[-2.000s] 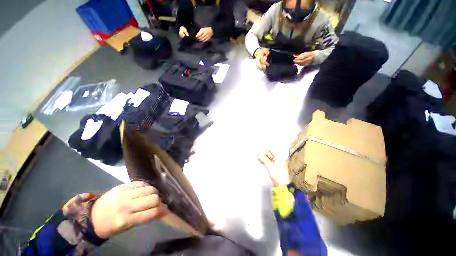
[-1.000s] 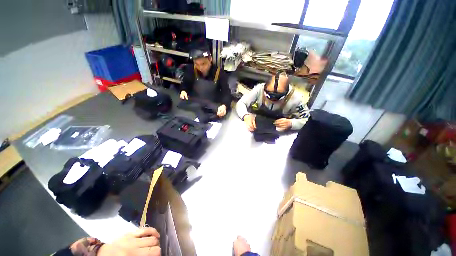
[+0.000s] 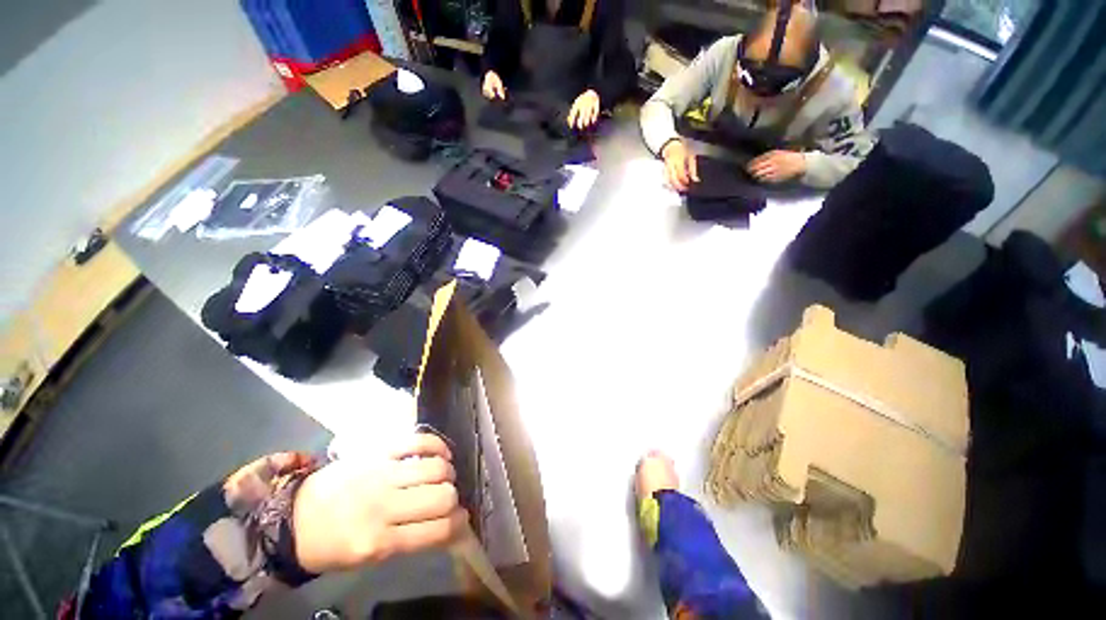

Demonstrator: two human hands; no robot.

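Observation:
My left hand (image 3: pixel 382 499) is shut on the edge of a cardboard folder (image 3: pixel 519 466) at the lower middle. The folder stands on edge, partly open, with pale sheet-like layers inside. My right hand (image 3: pixel 656 472) is at the lower middle over the bright table, right of the folder and left of a cardboard bundle. It is small and glare-washed, and its fingers cannot be made out. Dark fabric lies at the bottom edge, mostly cut off.
A strapped bundle of cardboard inserts (image 3: pixel 879 442) stands at right. Black fabric bundles (image 3: pixel 388 248) with white slips and clear plastic bags (image 3: pixel 261 206) lie at left. Two people sit across the table (image 3: pixel 631 303). A tall black stack (image 3: pixel 891 212) stands near one. A blue crate (image 3: pixel 309 27) is behind.
The view has tilted back down after rising toward the shelves and window. My left hand still holds the folder, now more upright and seen further right than two seconds ago.

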